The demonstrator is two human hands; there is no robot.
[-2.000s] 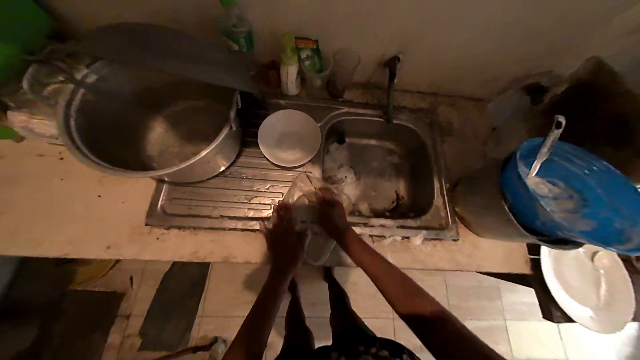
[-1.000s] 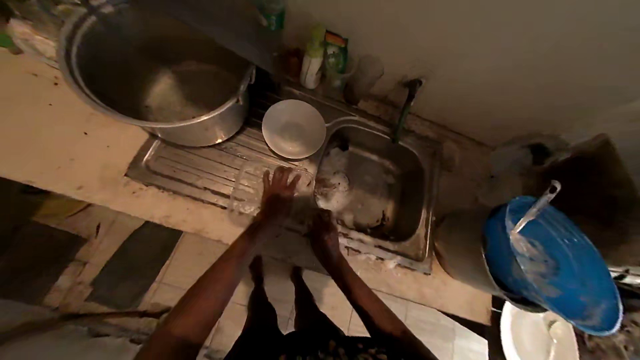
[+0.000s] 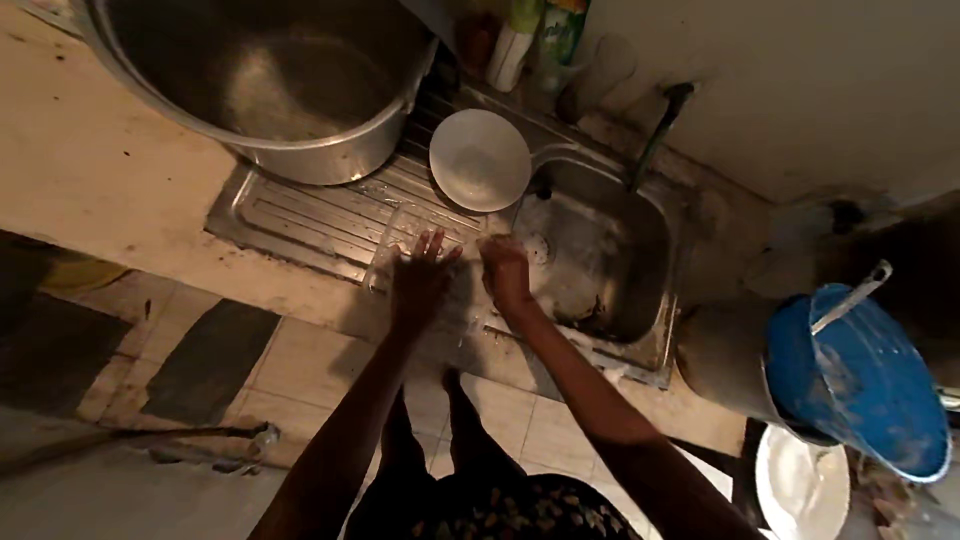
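Note:
My left hand point(image 3: 424, 274), fingers spread, rests on or just over a clear, see-through sheet or container point(image 3: 386, 247) on the ribbed steel drainboard point(image 3: 300, 214). To its right, my right hand point(image 3: 506, 266) is curled at the near left rim of the sink basin point(image 3: 600, 262); a small brownish thing shows at its fingers, possibly a sponge. Behind both hands a white bowl point(image 3: 480, 160) sits between drainboard and basin. A pale, round, frothy patch lies in the basin beside my right hand.
A large aluminium pot point(image 3: 322, 154) stands at the back left. Bottles point(image 3: 514, 49) and a faucet point(image 3: 660, 135) are along the wall. On the right are a blue basin point(image 3: 870, 382) with a ladle-like utensil point(image 3: 851, 296), a metal pot point(image 3: 724, 360) and a white dish point(image 3: 802, 476) lower down.
Two seconds ago both hands were together on a clear thing at the basin's left edge; they are now apart. Since one second ago, my right hand has moved up and away from the counter's front edge.

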